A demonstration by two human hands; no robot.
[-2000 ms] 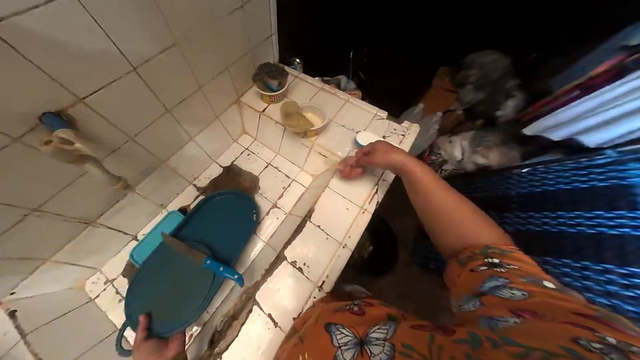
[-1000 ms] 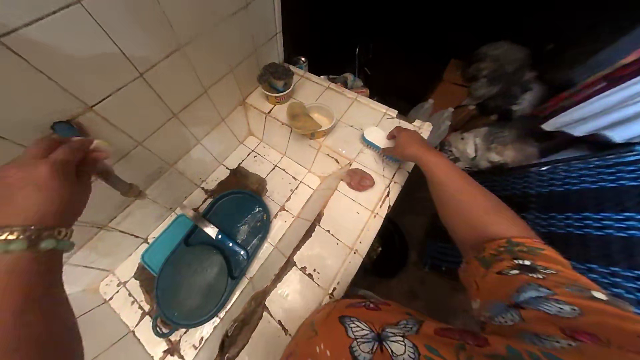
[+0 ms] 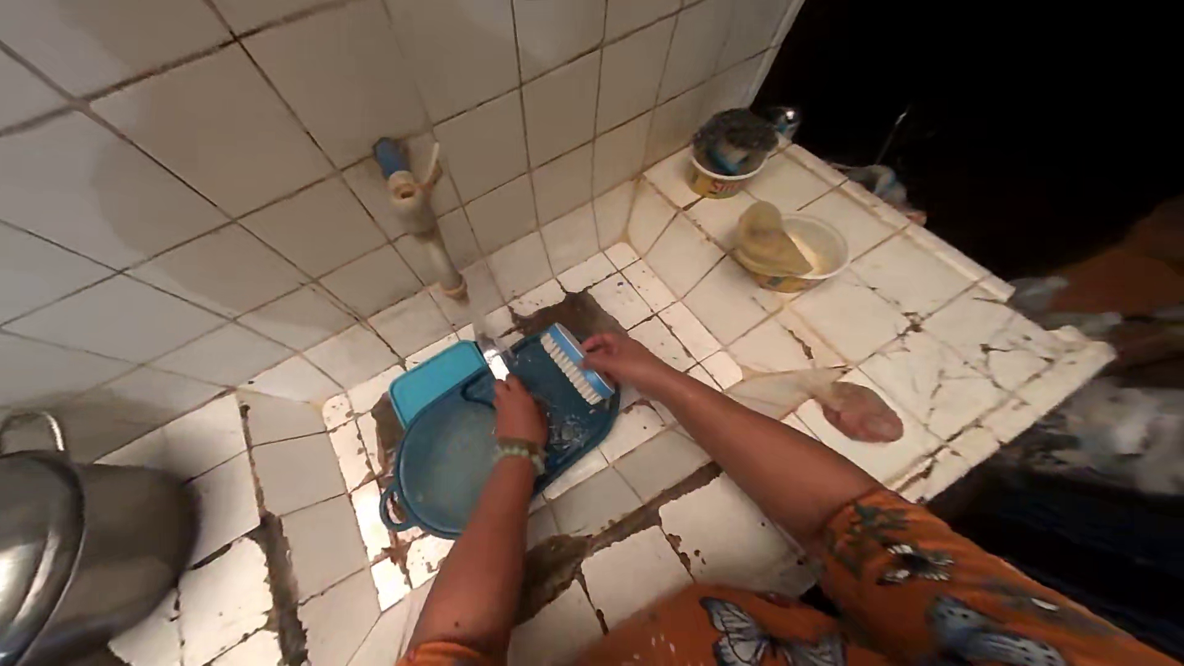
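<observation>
Water runs from the wall tap (image 3: 416, 208) onto a knife's blade (image 3: 497, 361) over the dark blue divided plastic tray (image 3: 444, 453). My left hand (image 3: 520, 412) is closed around the knife's handle, which it mostly hides. My right hand (image 3: 624, 359) grips a blue scrub brush (image 3: 578, 363) with white bristles, held over the tray's right part. Beside the tray's upper left edge lies a turquoise plastic container (image 3: 430, 375). The tray stands in the tiled basin and holds cloudy water in its large section.
On the right tiled ledge stand a tub with a scouring pad (image 3: 735, 139), an open tub (image 3: 819, 245) with a yellowish item on its rim, and a reddish-brown lump (image 3: 860, 412). A large metal pot (image 3: 92, 546) is at the left. The basin's edges are chipped.
My right hand has brought the brush from the ledge to the tray. My left hand has moved from the tap to the knife, and water now runs. The view has shifted left.
</observation>
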